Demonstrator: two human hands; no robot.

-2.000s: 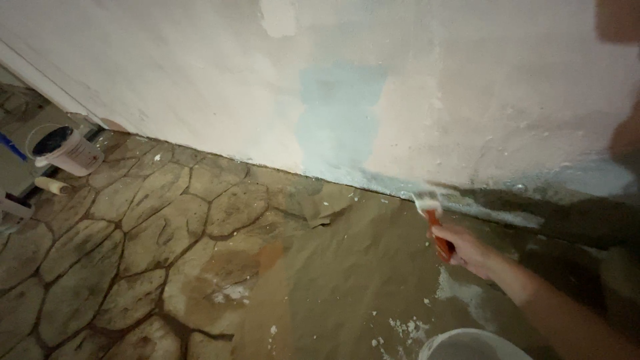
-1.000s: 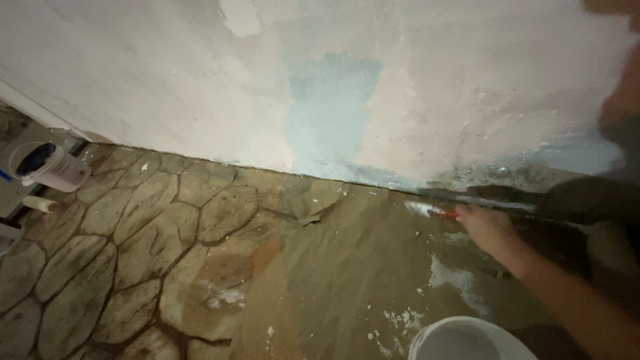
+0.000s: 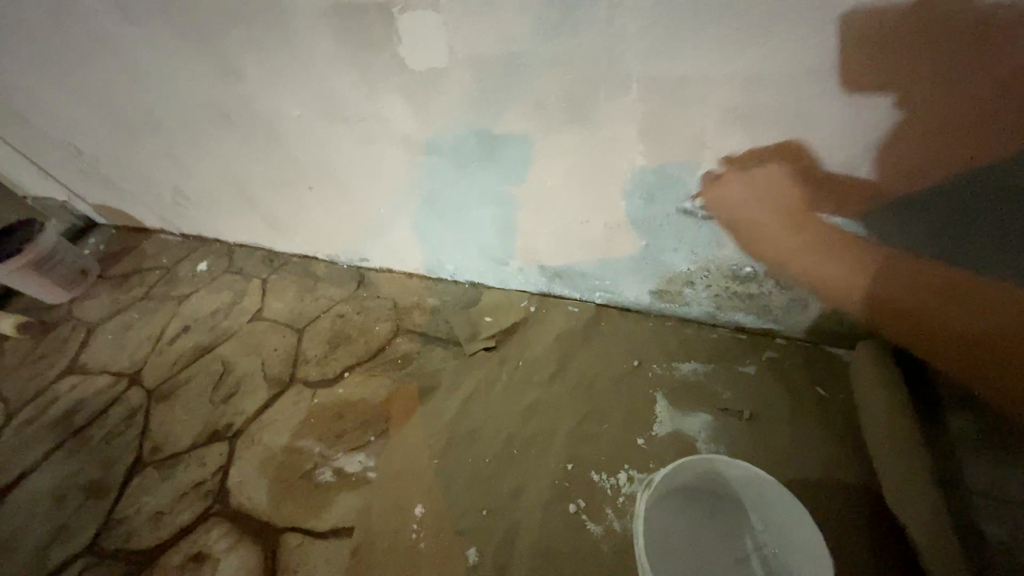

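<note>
My right hand is raised against the lower right part of the wall, blurred by motion. It is closed around a paintbrush, whose pale tip touches a light blue patch on the wall; the handle is mostly hidden by the fingers. Just behind and above it shows a darker hand-like shape; whether this is my left hand or a shadow, I cannot tell. A white bucket stands on the floor below, with pale grey material inside.
A brown floor covering with white splatters lies along the wall. Stone-patterned floor spreads at left. A pinkish bucket and a pale cylindrical object are at the left edge. A rolled or folded edge runs at right.
My right hand has moved up from the base of the wall onto the wall face. The blue area by the brush now reaches higher than in the earlier frames.
</note>
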